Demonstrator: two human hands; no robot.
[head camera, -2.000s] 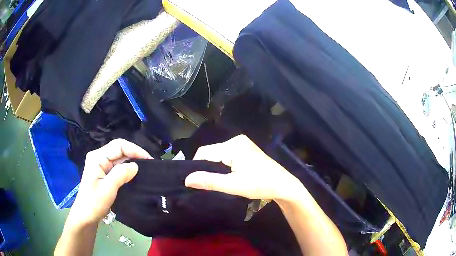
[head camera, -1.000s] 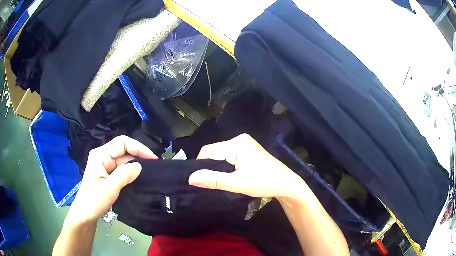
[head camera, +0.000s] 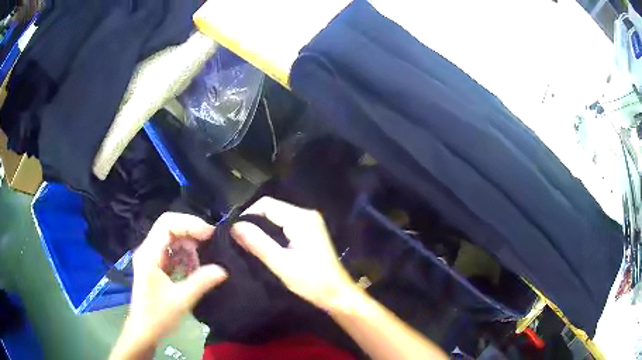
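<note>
A black garment piece (head camera: 253, 302) lies over my lap above red clothing, its upper edge raised between my hands. My right hand (head camera: 292, 249) grips that edge between thumb and fingers. My left hand (head camera: 169, 271) is at the left side of the piece, thumb and fingers curled around its edge with a gap between them; the fingertips touch the cloth. The white label seen on the cloth before does not show now. A long, folded dark fabric band (head camera: 457, 155) lies along the table edge to the right.
The white table (head camera: 549, 77) has a yellow edge. A blue bin (head camera: 60, 246) with dark pieces stands at the left below a dark cloth heap (head camera: 84, 91). A clear plastic bag (head camera: 222, 102) and a blue-edged dark sling (head camera: 436, 260) are below the table.
My hands have come closer together and the cloth edge is bunched between them. The label has gone from sight. The view has shifted, so the table and band sit further left.
</note>
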